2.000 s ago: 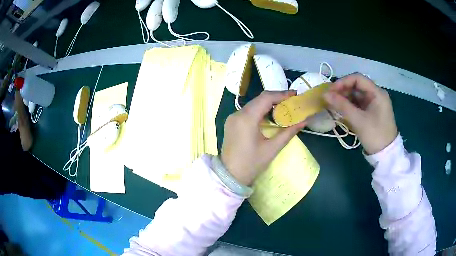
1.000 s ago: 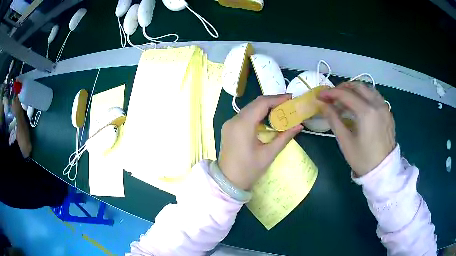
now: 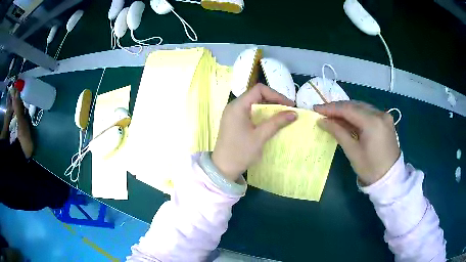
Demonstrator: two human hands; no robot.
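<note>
My left hand (image 3: 242, 134) grips the upper left edge of a pale yellow backing sheet (image 3: 294, 158), thumb on its front. My right hand (image 3: 365, 140) is at the sheet's upper right edge, thumb and fingertips pinched there. Whether a sticker is between the fingertips is too small to tell. The sheet hangs toward me over the dark green bench. Behind it, a round white handheld unit (image 3: 310, 94) with a cord is partly hidden. Two more units stand on edge, one showing a yellow face (image 3: 254, 69), the other its white shell (image 3: 278, 77).
A thick stack of sheets (image 3: 163, 112) lies left of my hands. Farther left are a narrow sheet pile (image 3: 110, 176) with corded units, a single unit (image 3: 83, 109) and a red-capped bottle (image 3: 38, 93). A grey rail (image 3: 409, 100) crosses behind; units lie on the belt. A person stands at left.
The yellow-faced unit held earlier is no longer visible in my hands. The backing sheet has been raised and spread between them. Units on the belt have shifted left, and another appears at upper right.
</note>
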